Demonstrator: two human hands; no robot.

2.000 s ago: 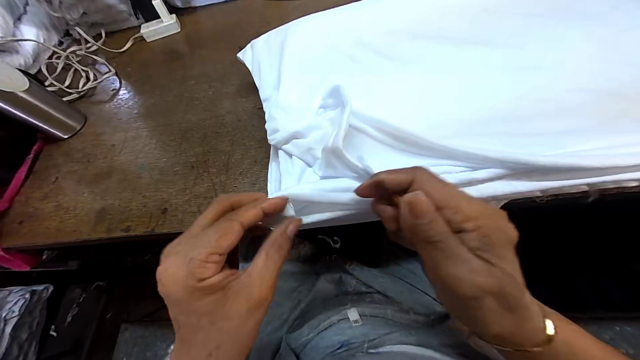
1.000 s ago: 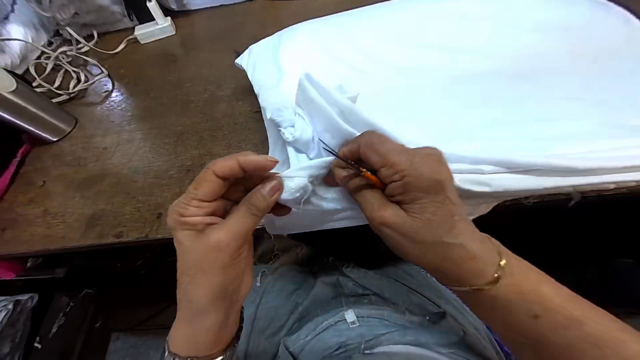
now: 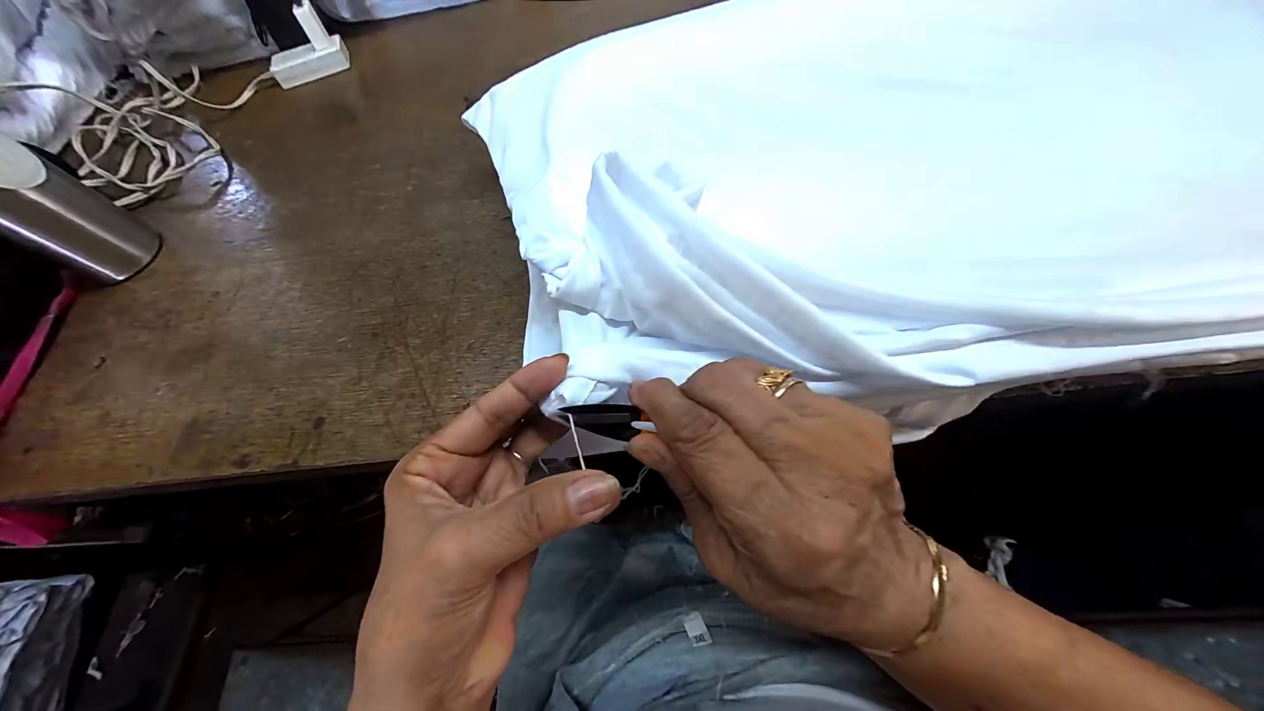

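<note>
White fabric (image 3: 839,178) lies in folds over the right part of the wooden table. My right hand (image 3: 780,494) grips small thread snips (image 3: 600,419), their dark blades pointing left at the fabric's near left corner. A loose white thread (image 3: 577,442) hangs down from that corner, beside the blade tips. My left hand (image 3: 484,523) is at the same corner, its index finger touching the cloth and its thumb apart below, near the thread's lower end. Whether its hidden fingers pinch the cloth cannot be seen. The handle of the snips is mostly covered by my right hand.
A steel cylinder (image 3: 79,217) lies at the table's left side, near a coiled white cord (image 3: 138,148) and a white plug adapter (image 3: 310,61). The wooden table (image 3: 296,336) ends just before my lap. A pink strap (image 3: 35,346) hangs at the far left.
The snips, seen in my right hand one second ago, now have their blades down at the cloth's corner. My left thumb has parted from the index finger, and a hanging thread shows between them.
</note>
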